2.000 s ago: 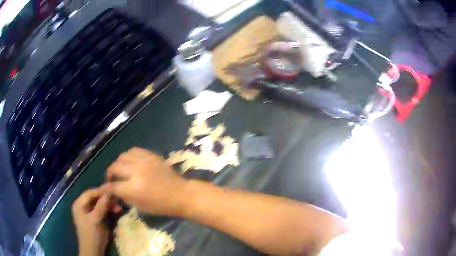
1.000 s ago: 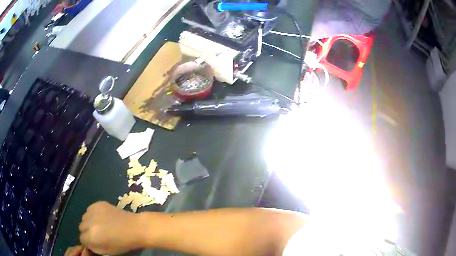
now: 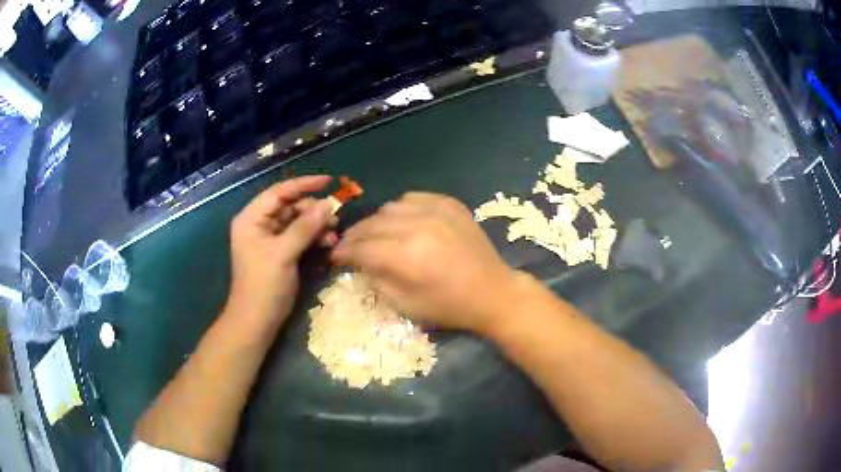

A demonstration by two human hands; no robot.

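My left hand (image 3: 277, 230) pinches a small orange-red piece (image 3: 347, 191) between thumb and fingers, with a pale bit against it. My right hand (image 3: 424, 258) is just right of it, palm down, over the upper edge of a heap of small pale pieces (image 3: 364, 341). Its fingertips point toward my left hand; whether they hold anything is hidden. A looser, ragged pile of pale pieces (image 3: 576, 221) lies on the mat to the right of my right hand.
A black pocketed tray (image 3: 230, 92) lies beyond the green mat (image 3: 433, 138). A white bottle (image 3: 581, 74), white folded sheet (image 3: 586, 135) and brown board (image 3: 678, 78) are at upper right. A grey translucent square (image 3: 643, 247) lies right. Clear plastic cups (image 3: 83, 281) stand left.
The view has swung back, so both hands and the near heap are in view again. The orange-red piece in my left hand now shows clearly. The bottle and board appear farther right.
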